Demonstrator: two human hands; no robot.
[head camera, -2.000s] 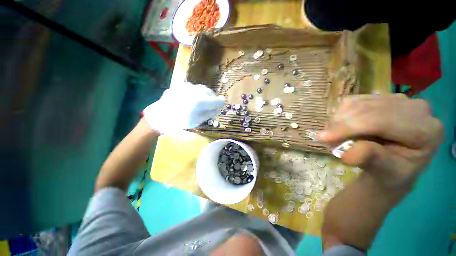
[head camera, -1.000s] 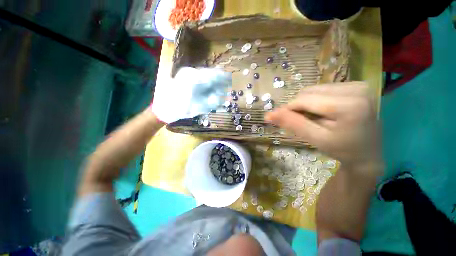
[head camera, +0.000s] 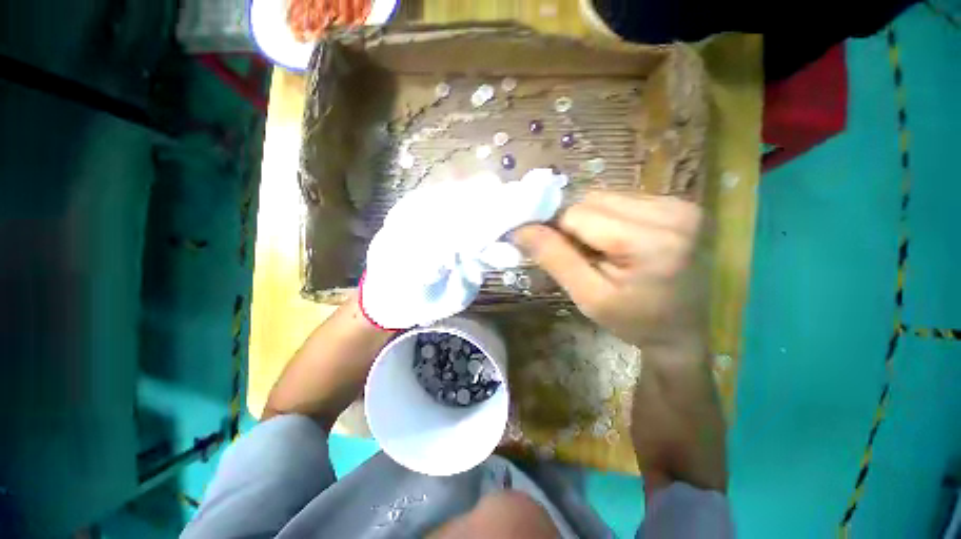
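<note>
My left hand (head camera: 448, 247), in a white knitted glove with a red cuff edge, is over the carton tray (head camera: 674, 137). Its fingers reach right and meet the fingers of my bare right hand (head camera: 632, 258). Any small part between the fingertips is hidden. The brown carton has a ribbed bottom with pale discs (head camera: 483, 96) and dark purple small parts (head camera: 508, 161) scattered on it. The white bucket (head camera: 422, 432) stands nearest me, with dark round parts (head camera: 455, 368) inside.
Pale rings (head camera: 569, 363) lie loose on the yellow table (head camera: 276, 211) right of the bucket, partly in shadow. A white dish (head camera: 276, 37) with an orange heap (head camera: 325, 15) is at upper left. Another person's black sleeve (head camera: 727, 26) is at upper right. A red stool (head camera: 809, 111) stands at right.
My left gloved hand has moved right across the tray and my right hand has come in to meet it. The view has shifted, so the tray and bucket appear further left.
</note>
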